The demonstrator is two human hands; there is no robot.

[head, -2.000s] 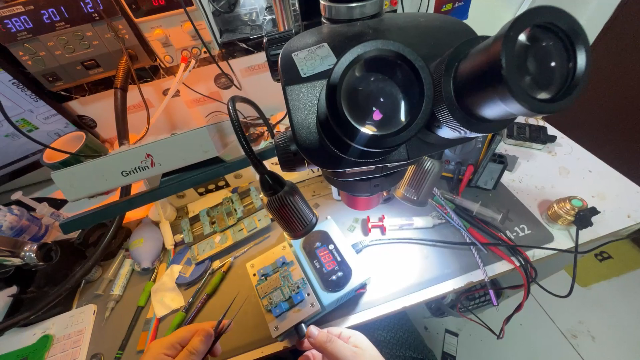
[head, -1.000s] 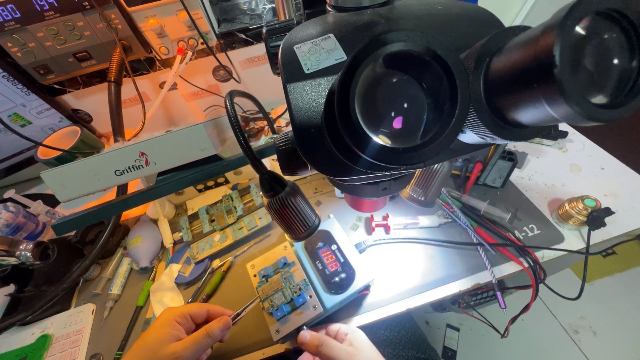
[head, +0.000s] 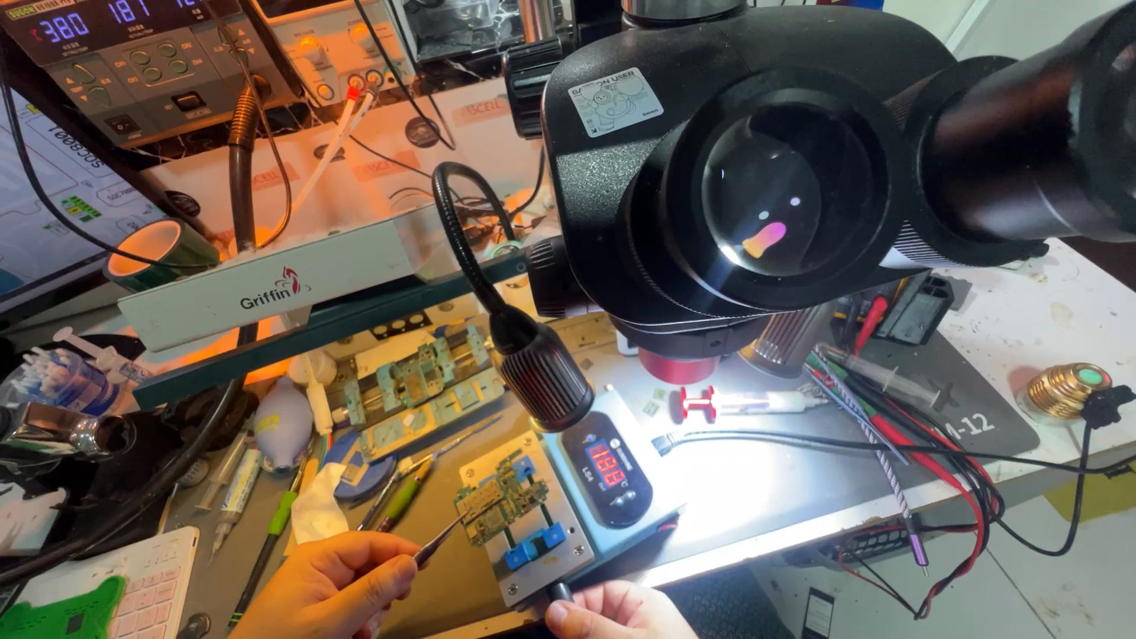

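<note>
My left hand [head: 342,581] pinches a pair of metal tweezers [head: 439,543], whose tips reach the left edge of a phone circuit board [head: 501,501]. That board lies on the metal top plate of a small preheating station [head: 621,470], between blue clamps [head: 534,545]. The station's red display is lit. My right hand [head: 617,611] holds a black knob [head: 560,591] at the near edge of the plate. A gooseneck lamp [head: 546,377] hangs just above the station.
A stereo microscope [head: 745,177] fills the upper right. Behind the station lie a syringe with a red plunger [head: 754,402] and black cables [head: 799,439]. At left are a second board holder [head: 417,390], a blower bulb [head: 283,426], a green-handled tool [head: 282,515] and a keyboard [head: 160,568].
The circuit board now sits tilted on the plate, where it lay more in line before. My left hand has brought the tweezers to the board. The view has moved closer.
</note>
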